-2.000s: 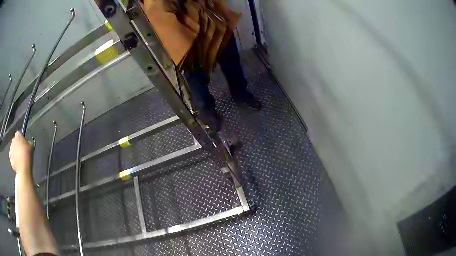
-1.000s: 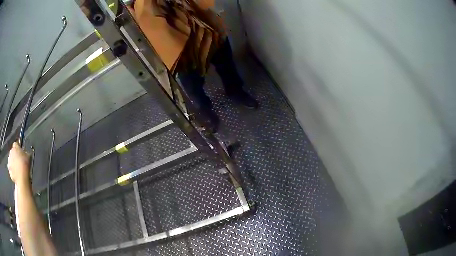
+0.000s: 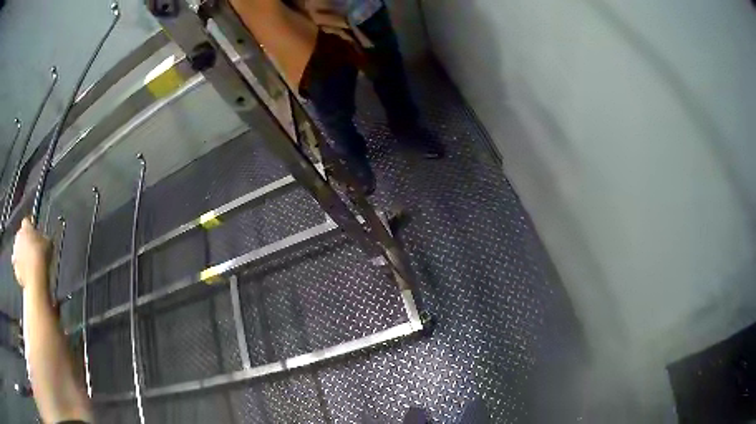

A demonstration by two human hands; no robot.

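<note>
The metal rack cart stands on the diamond-plate floor, its dark upright [image 3: 273, 137] slanting from top centre down to the base corner. Its silver base frame [image 3: 307, 358] forms a ladder shape with yellow tape marks. Thin shiny prongs [image 3: 137, 273] with small ball tips stick out at the left. My left hand [image 3: 31, 252] is closed around one long prong near the left edge, with my bare forearm below it. My right hand is not in view.
A person in dark trousers [image 3: 385, 70] stands behind the upright, with brown sheets [image 3: 286, 37] beside them. A pale wall [image 3: 597, 149] runs along the right. A dark panel [image 3: 714, 383] is at the lower right. Dark rounded shapes show at the bottom edge.
The person has shifted, and the brown sheets now hang higher and further left, showing more of the legs and a light garment. My left hand keeps its hold on the prong. The view has moved slightly.
</note>
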